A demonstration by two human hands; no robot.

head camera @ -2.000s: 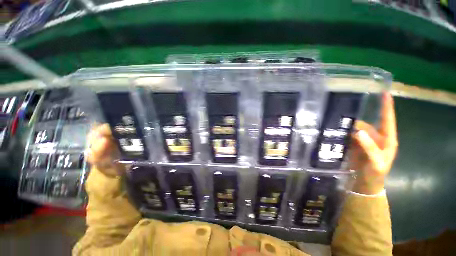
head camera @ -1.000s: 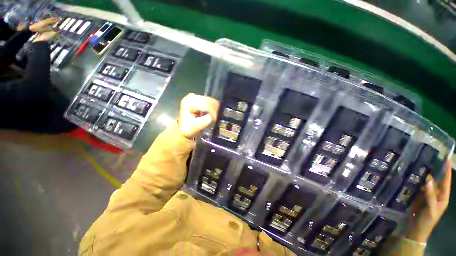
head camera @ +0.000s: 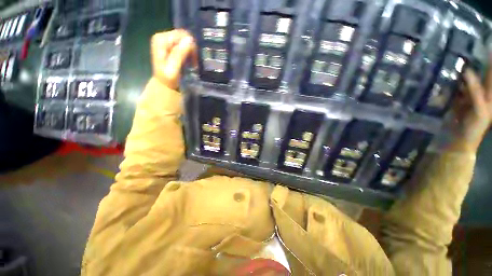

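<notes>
A large clear plastic tray (head camera: pixel 307 102) lies across the centre and right of the view, its far edge cut off by the top of the picture. It holds two rows of dark phones face down, such as one phone (head camera: pixel 300 139) in the near row, with pale marks on their backs. My left hand (head camera: pixel 171 56) is closed on the tray's left edge. My right hand (head camera: pixel 477 102) is at the tray's right edge, with fingers on its side, blurred and close to the picture's rim.
A neighbouring clear tray (head camera: pixel 75 102) with dark phones and some empty pockets lies at the left on the dark green bench (head camera: pixel 137 32). Another tray with pale-marked items (head camera: pixel 13 27) is at the far left. A red edge (head camera: pixel 89 149) shows below the neighbouring tray.
The view has turned and shifted. The tray now appears higher and less tilted, with its far edge out of the picture. Both hands remain at its sides. The other person's hand has left the view.
</notes>
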